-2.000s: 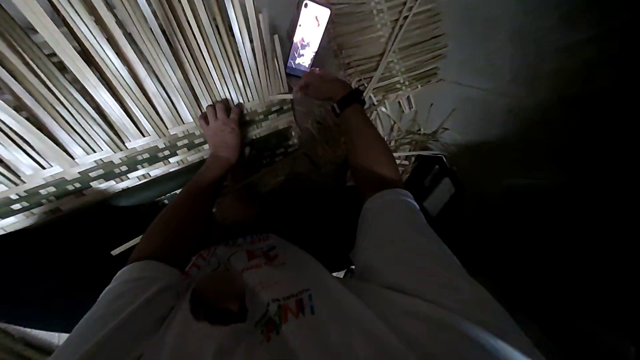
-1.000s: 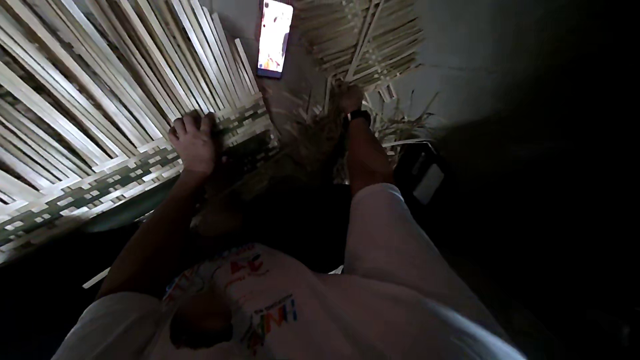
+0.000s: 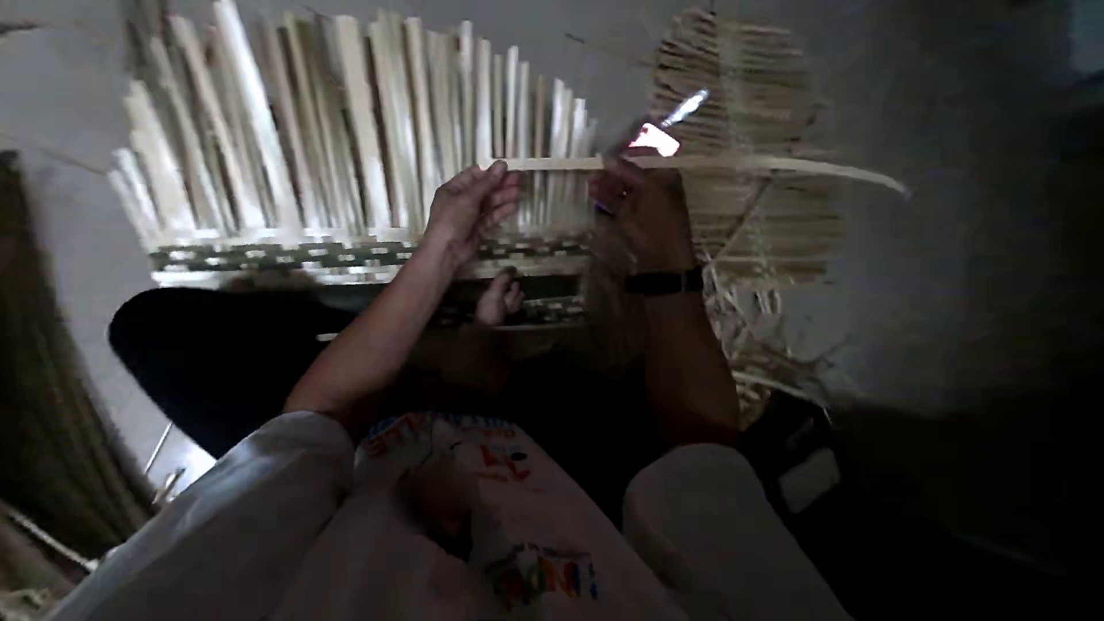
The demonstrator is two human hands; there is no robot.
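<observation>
A long pale bamboo-like strip (image 3: pixel 556 163) runs sideways above the weaving. Its left end is pinched in my left hand (image 3: pixel 472 207). My right hand (image 3: pixel 642 203), with a dark wristband, holds it farther along, and the rest sticks out to the right, slightly curved. Below and behind the hands lies a partly woven mat (image 3: pixel 362 254), with dark and pale strips crossing in a band and long upright strips fanning away from me. A lit phone (image 3: pixel 655 140) shows just beyond my right hand, partly covered. My right fingers are blurred.
A pile of thin strips (image 3: pixel 776 112) lies at the upper right, with loose scraps (image 3: pixel 768 345) nearer me. A dark object with a pale patch (image 3: pixel 809 479) is at the lower right. A bare foot (image 3: pixel 498 297) shows by the mat's near edge. Long brownish material (image 3: pixel 52 362) lies at the far left.
My left hand has left the mat, where it lay flat, and now grips the strip. My right hand has come back from the loose strips and holds the strip too. The view has shifted.
</observation>
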